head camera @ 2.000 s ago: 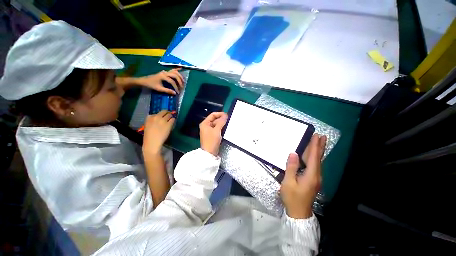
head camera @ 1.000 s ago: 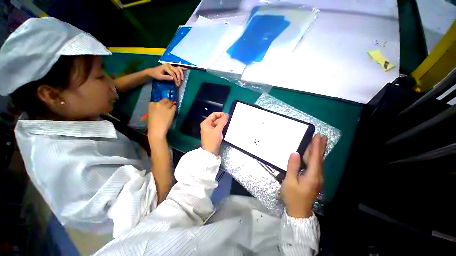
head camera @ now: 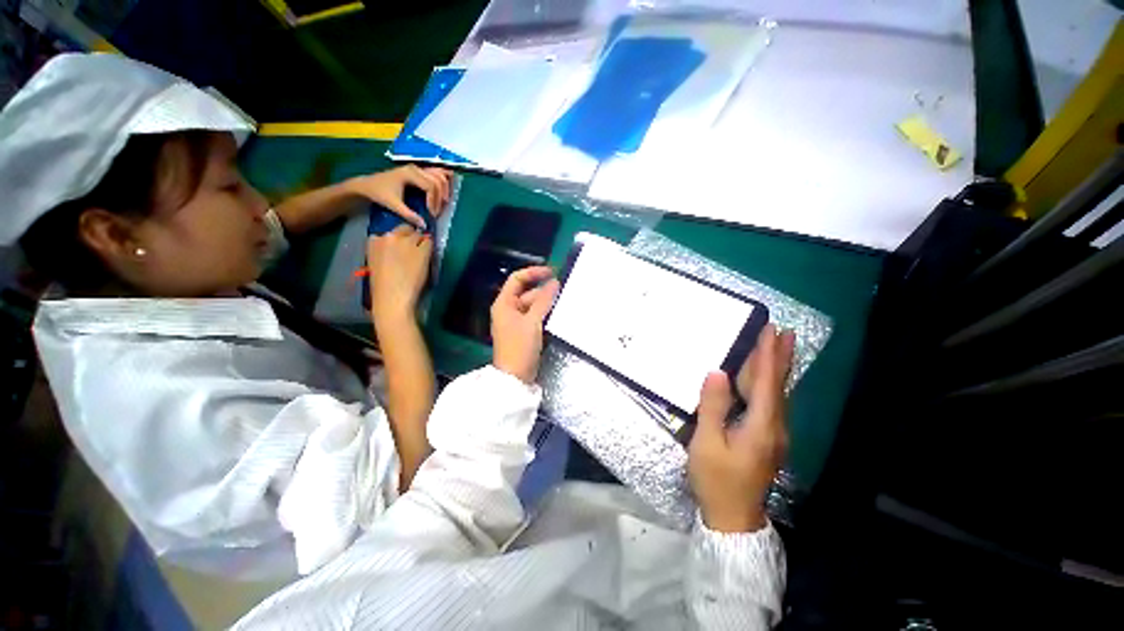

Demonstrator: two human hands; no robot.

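Note:
A tablet [head camera: 653, 323] with a black border and a glowing white screen is held tilted over a silvery bubble wrap pad [head camera: 616, 434]. Tiny marks show on the screen. My left hand [head camera: 523, 323] holds its left short edge with thumb and fingers. My right hand [head camera: 742, 431] holds the right end, thumb at the lower right corner and fingers behind the edge. Inner parts show along the lower edge beneath the screen. The underside of the tablet is hidden.
A co-worker [head camera: 185, 370] at left works on a blue-covered unit [head camera: 385, 222] with an orange-red stick [head camera: 361, 271]. A dark tablet [head camera: 503, 274] lies on the green mat between us. Behind are white sheets [head camera: 814, 136], blue film [head camera: 631, 96] and a yellow scrap [head camera: 928, 142]. Dark machinery stands right.
My hands and the lit tablet stay nearly still, with a slight shift of the view. The co-worker's near hand has moved up over the blue-covered unit, and the head has turned and moved left.

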